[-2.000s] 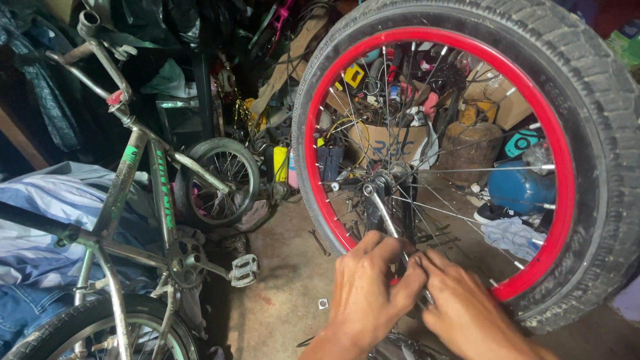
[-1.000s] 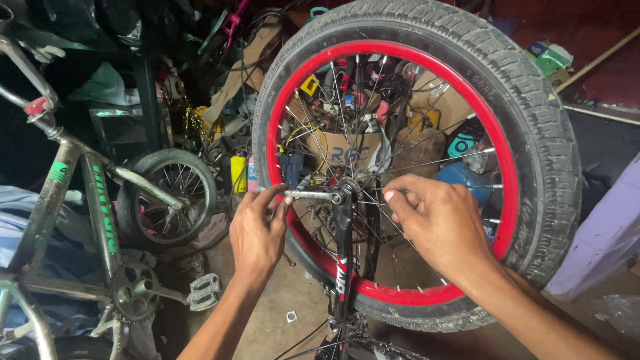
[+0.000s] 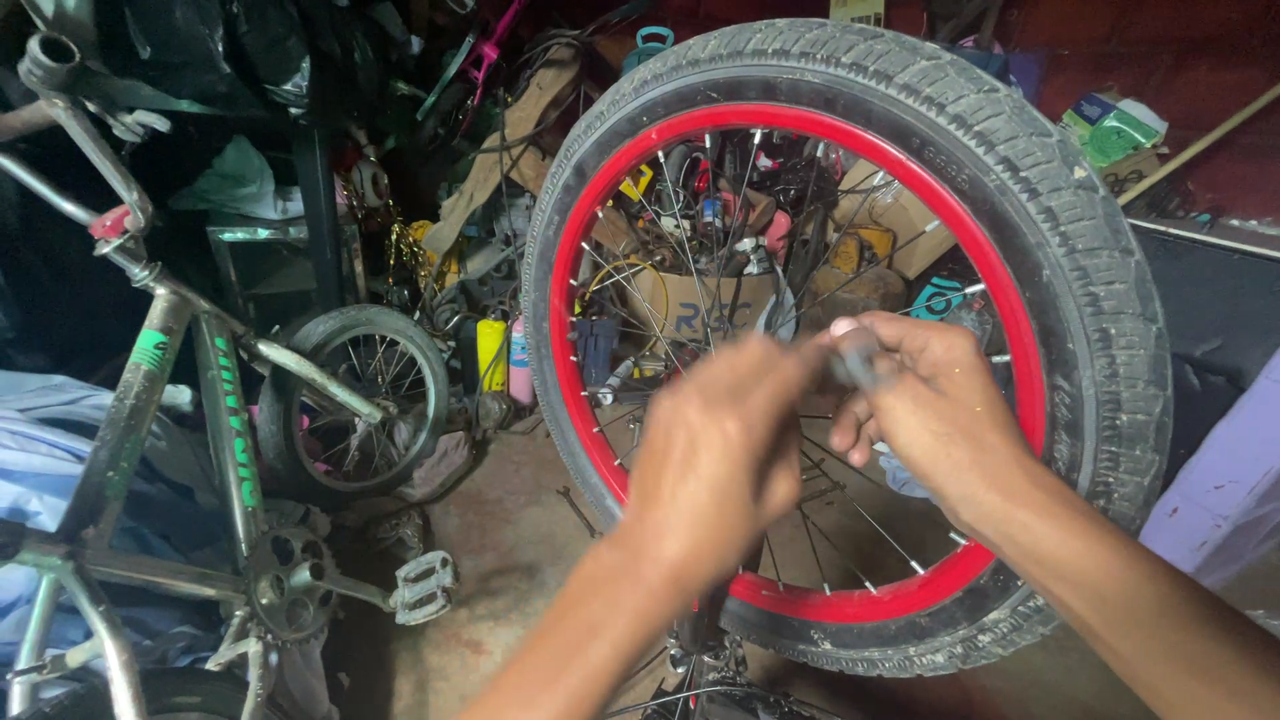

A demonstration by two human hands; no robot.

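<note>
A bicycle wheel with a red rim [image 3: 1015, 350] and a knobby black tire [image 3: 1100, 260] stands upright in front of me. My left hand [image 3: 715, 440], blurred, is raised before the hub, which it hides; its fingertips reach toward my right hand, and whether it grips anything does not show. My right hand [image 3: 920, 390] holds a small grey metal piece [image 3: 855, 360], too blurred to name, between thumb and fingers. Below my left hand, part of the black fork [image 3: 712, 610] shows at the wheel.
To the left stands a worn bicycle frame [image 3: 115, 450] with a pedal [image 3: 425, 588] and a small wheel [image 3: 350, 400]. Behind the red rim are a cardboard box [image 3: 700, 305] and heaped parts. A wrench-like tool [image 3: 578, 510] lies on the floor. A purple surface [image 3: 1215, 500] is at right.
A second ago my left hand held a wrench at the hub; now it is beside my right hand, and the wrench is not distinguishable. My right hand has come up, away from the axle.
</note>
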